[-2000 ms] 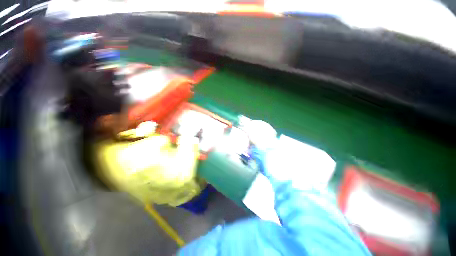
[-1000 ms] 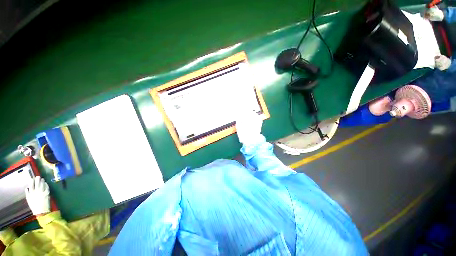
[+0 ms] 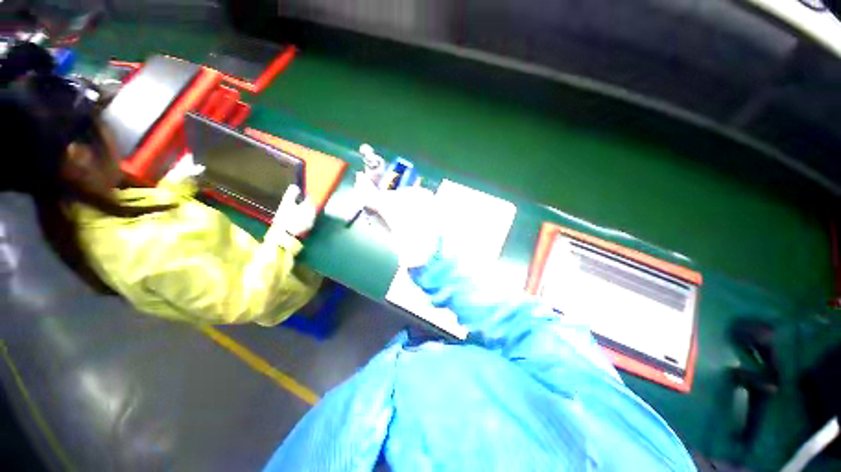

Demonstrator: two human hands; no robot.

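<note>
My right hand (image 3: 401,219), in a white glove, reaches left across the white sheet (image 3: 484,214), near the blue tape dispenser (image 3: 399,172) and a small clear bottle (image 3: 371,158). The glove is blurred and overexposed, so its fingers and anything in them cannot be made out. The glove and sleeve cover part of the sheet. My left hand is not in view. A laptop (image 3: 618,293) lies underside up on its orange-red tray (image 3: 696,355), right of the sheet; my sleeve covers its lower left part.
A person in a yellow smock on the left tilts up a dark laptop (image 3: 242,166) with gloved hands, over an orange tray (image 3: 323,171). More red trays (image 3: 180,124) lie beyond. Dark scanners (image 3: 756,369) and a white strip (image 3: 816,447) are at the lower right.
The view has turned left. My right hand has moved from the laptop's near edge to the dispenser area. The neighbour's laptop, flat before, is now tilted up.
</note>
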